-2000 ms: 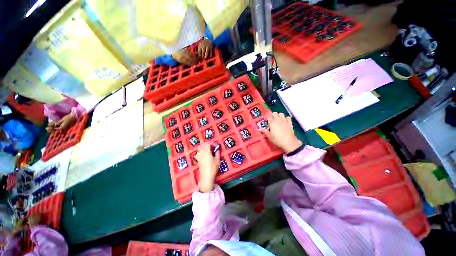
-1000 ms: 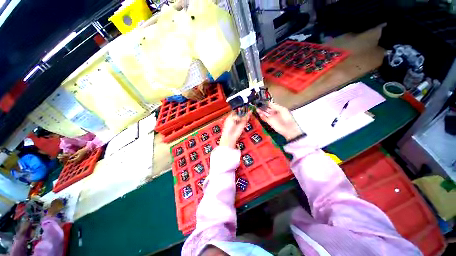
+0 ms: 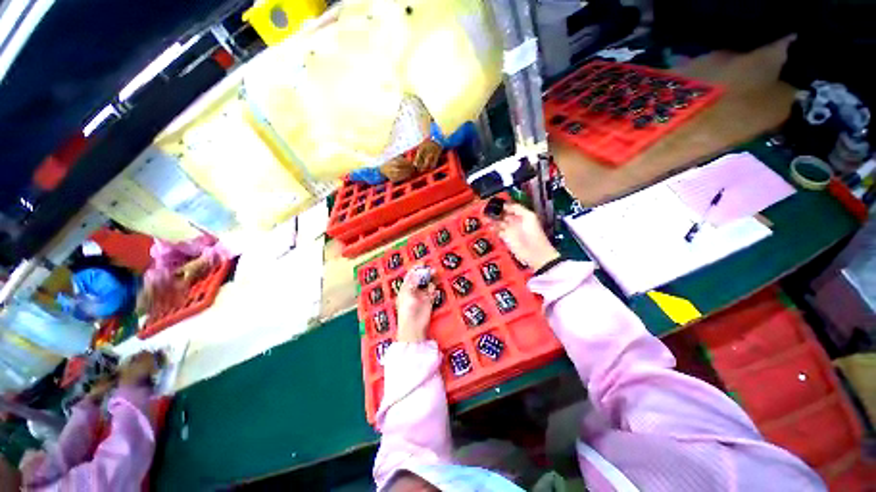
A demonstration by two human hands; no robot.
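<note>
A red compartment tray [image 3: 523, 332] lies on the bench before me, with small black electronic units in many pockets. My left hand [image 3: 416, 293] is over the middle of the tray, a small unit [image 3: 424, 278] at its fingertips. My right hand [image 3: 522, 235] is at the tray's upper right corner and holds a black unit [image 3: 494, 208] between its fingertips. The post-mounted device [image 3: 504, 174] stands just behind that corner on a silver upright post [image 3: 524, 91].
Stacked red trays [image 3: 399, 213] with another person's hands over them are behind. White and pink sheets [image 3: 634, 240] with a pen [image 3: 705, 214] and a yellow tag [image 3: 675, 307] lie right. A filled red tray [image 3: 615, 149] is far right. Other people work at left.
Both hands came together at the post-mounted device one second ago. Now they are apart: the left is back over the tray's middle, the right at its upper corner. The view has shifted.
</note>
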